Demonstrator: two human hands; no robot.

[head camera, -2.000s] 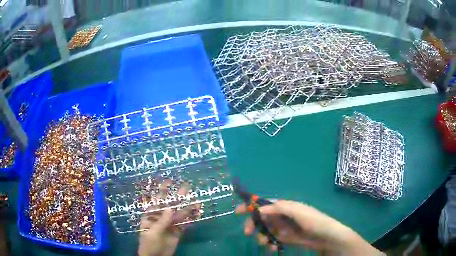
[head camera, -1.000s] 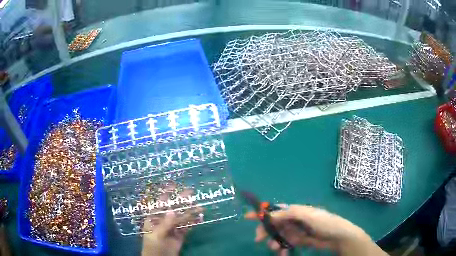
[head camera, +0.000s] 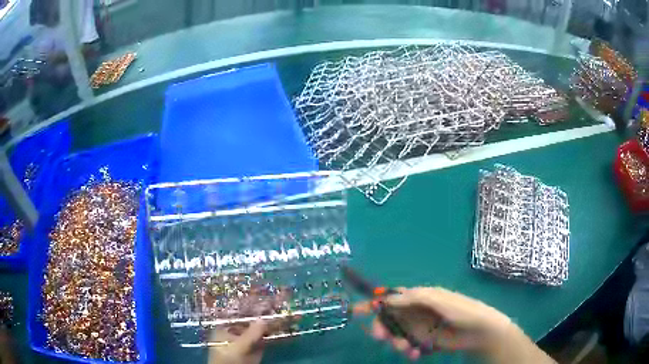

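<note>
A silvery sprue frame [head camera: 249, 259] with rows of small parts lies in front of me, its back edge over the empty blue tray. My left hand [head camera: 245, 338] is at the frame's near edge, its fingers partly under the bars; its hold is partly hidden. Small mixed gold and silver parts [head camera: 220, 291] show through the bars by those fingers. My right hand [head camera: 420, 320] holds dark nippers [head camera: 381, 295] with orange-red near the pivot, their tip just at the frame's right edge. Whether the jaws are open cannot be told.
A filled blue parts bin [head camera: 151, 284] stands left, another beyond it. An empty blue tray [head camera: 228, 114] is behind the frame. Waste runners [head camera: 427, 99] heap at the back. Stacked frames [head camera: 521, 226] lie right. A red container [head camera: 630, 178] is far right. A pale strip [head camera: 491, 149] crosses the bench.
The frame has shifted slightly right and looks turned or tilted, its back edge now nearer me. My left hand is a little lower. My right hand and nippers have moved slightly right.
</note>
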